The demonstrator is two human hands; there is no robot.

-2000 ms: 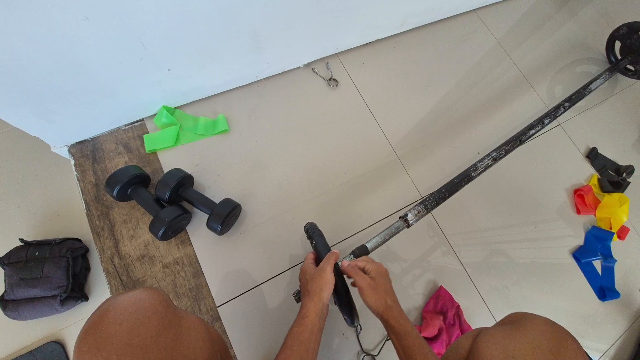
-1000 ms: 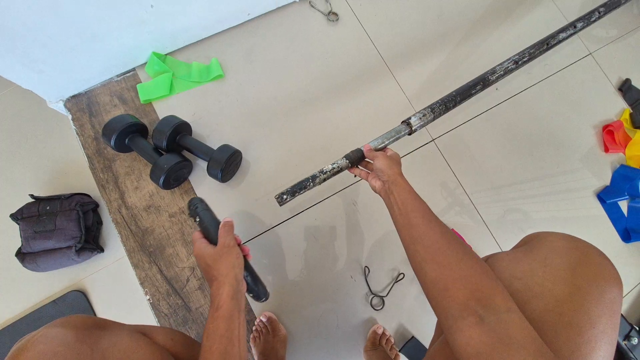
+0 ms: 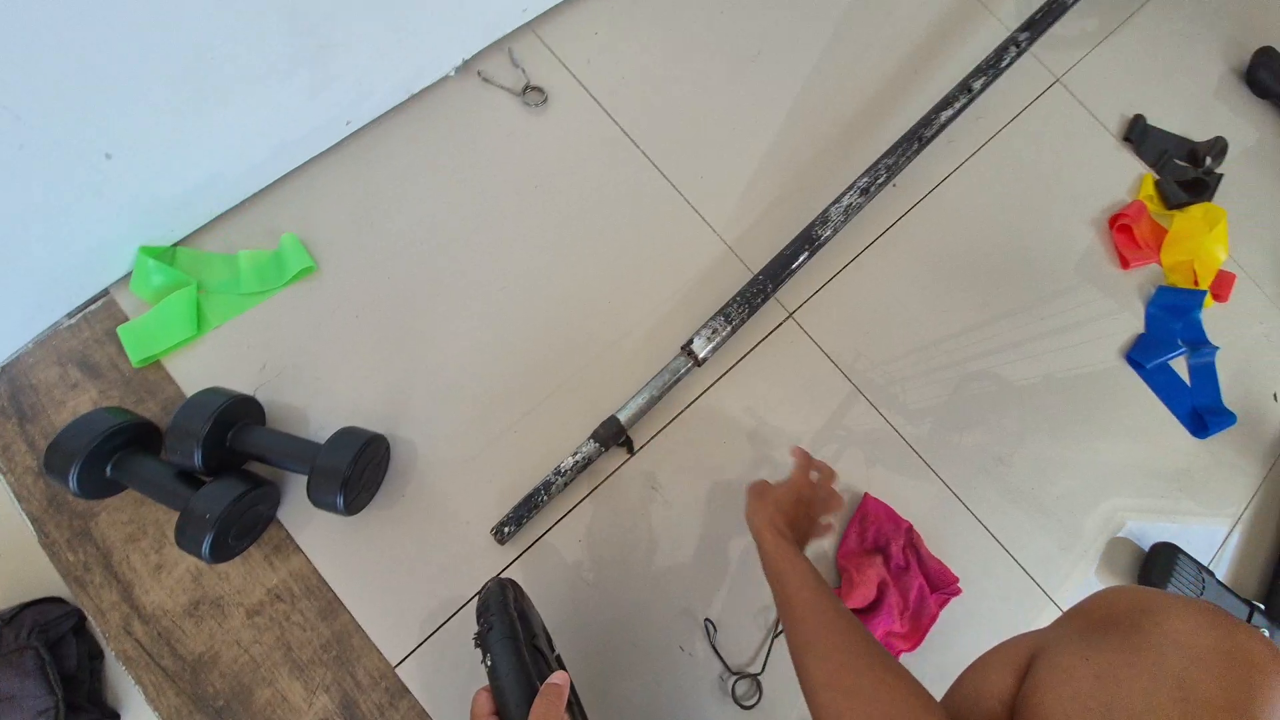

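Observation:
My left hand (image 3: 535, 700), at the bottom edge and partly cut off, grips a black weight plate (image 3: 515, 645) seen nearly edge-on. My right hand (image 3: 797, 500) is empty, fingers apart and slightly blurred, beside a crumpled pink cloth (image 3: 890, 575). Beyond both hands, a worn black barbell bar (image 3: 830, 225) lies diagonally on the tiles, its near end bare of plates, with a dark band round its metal part. A spring collar (image 3: 746, 675) rests on the floor between my hands, left of my right forearm.
Two black dumbbells (image 3: 270, 450) lie at the left, by a wooden board (image 3: 220, 620). A green resistance band (image 3: 200, 295) and another spring collar (image 3: 520, 85) are near the white wall (image 3: 230, 100). Blue (image 3: 1180, 360), yellow (image 3: 1195, 245), red and black bands lie at the right.
The plate was on the bar's end two seconds ago and is now off it in my left hand. My right hand has let go of the bar, which now lies on the floor.

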